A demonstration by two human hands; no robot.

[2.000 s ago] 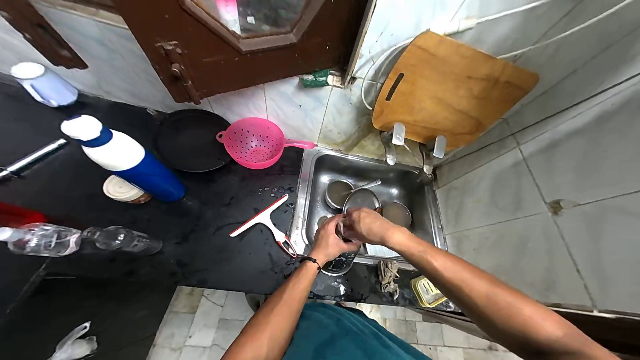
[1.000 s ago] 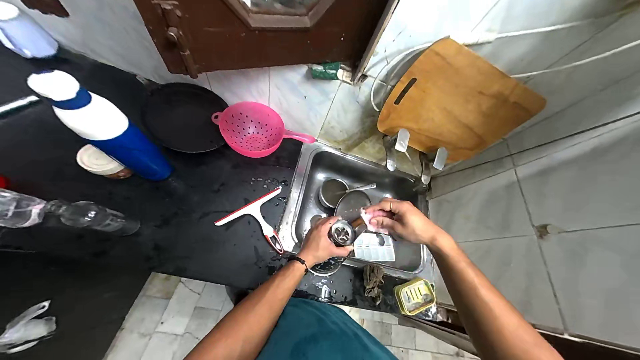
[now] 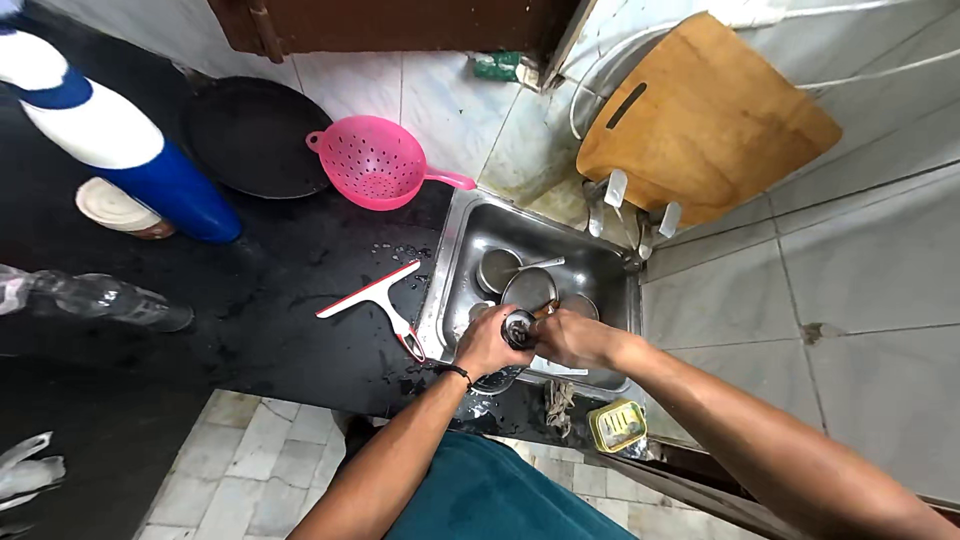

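Over the front of the steel sink (image 3: 600, 262), my left hand (image 3: 486, 343) holds a small round metal container (image 3: 517, 328) with its mouth facing up. The fingers of my right hand (image 3: 566, 337) are bunched at the container's right rim; whether they pinch something is hidden. Behind my hands lie a steel pot (image 3: 498, 271), a spoon (image 3: 544, 263) with its handle up, and a round metal dish (image 3: 529, 289). A further round dish (image 3: 580, 305) is partly hidden by my right hand.
A white squeegee (image 3: 379, 292) lies left of the sink, with a pink colander (image 3: 371, 161) and black pan (image 3: 255, 137) behind. Taps (image 3: 595, 210) and a wooden cutting board (image 3: 705, 120) stand at the back. A cloth (image 3: 559, 405) and yellow soap tub (image 3: 618, 426) sit at the front edge.
My right hand was lower right of the dish holding something pale and pinkish a second ago; it is now at the container's rim. My left hand keeps hold of the container.
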